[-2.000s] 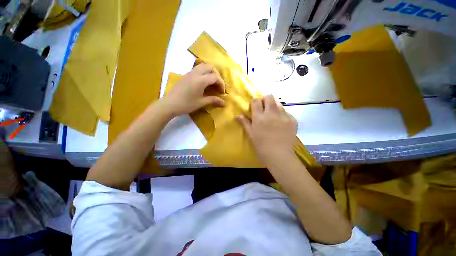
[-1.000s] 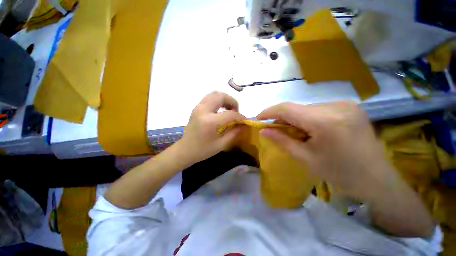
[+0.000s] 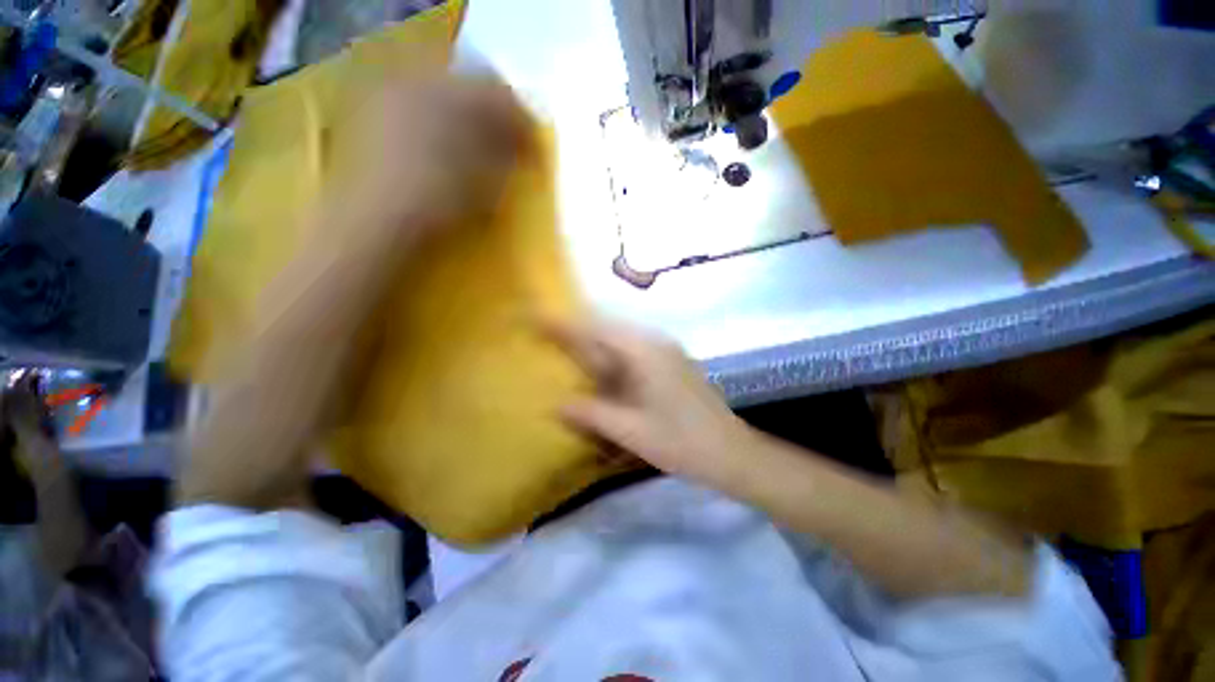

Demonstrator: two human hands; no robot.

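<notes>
A large mustard-yellow fabric panel (image 3: 460,440) lies left of the needle area and hangs over the table's front edge toward my lap. It is blurred. My left hand (image 3: 446,153) is at the panel's upper part, strongly blurred; it seems closed on the fabric, its fingertips hidden. My right hand (image 3: 653,400) is at the panel's right edge with thumb and fingers somewhat apart; blur hides whether it pinches the cloth. Paler yellow pieces (image 3: 247,240) lie behind my left forearm. The small piece held earlier cannot be made out separately.
The white sewing machine (image 3: 700,67) stands behind the needle plate (image 3: 666,220). A notched yellow panel (image 3: 919,160) lies right of it. A ruler tape (image 3: 906,349) runs along the front edge. Yellow cloth (image 3: 1066,453) is heaped below right. Orange-handled snips (image 3: 83,404) and another person's hand are far left.
My left hand has moved up and left from the small piece near my lap. A large panel is now spread under my hands. My right hand has moved left; the view has shifted slightly.
</notes>
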